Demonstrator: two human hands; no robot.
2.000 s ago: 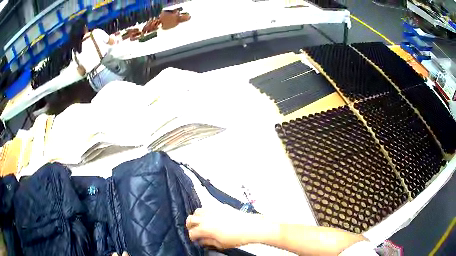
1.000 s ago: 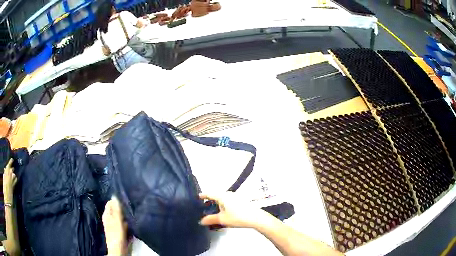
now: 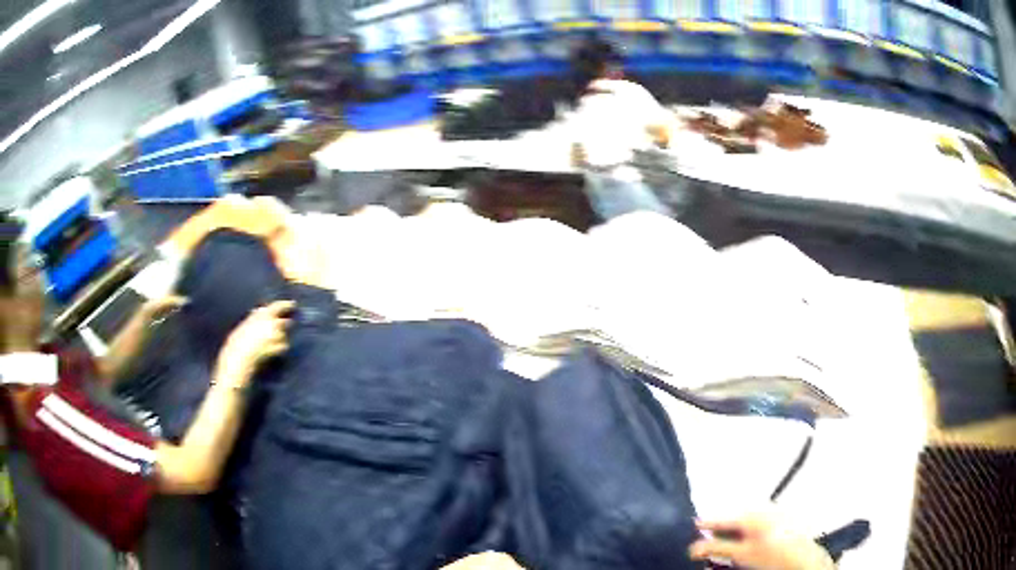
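Note:
A dark navy backpack (image 3: 602, 468) lies in front of me on the white table, blurred. My right hand (image 3: 763, 546) is at its lower right edge, fingers bent; a small reddish spot shows at the fingertips, but I cannot tell whether they grip anything. My left hand (image 3: 485, 560) is mostly cut off by the bottom edge, at the backpack's lower left; its hold is hidden. A dark strap (image 3: 793, 462) loops out on the right. A second navy backpack (image 3: 368, 434), with a zipper line across it, lies to the left.
At the left, a person (image 3: 100, 457) in a dark red, white-striped top handles another dark bag (image 3: 228, 278). Pale panel stacks (image 3: 668, 278) run along the far edge. Small dark parts (image 3: 964, 512) lie at lower right. Another person (image 3: 624, 134) is at the far table.
The view has swung left and up, bringing the neighbouring person into sight. The backpack and both my hands now appear farther right; my left hand has mostly dropped out of the picture.

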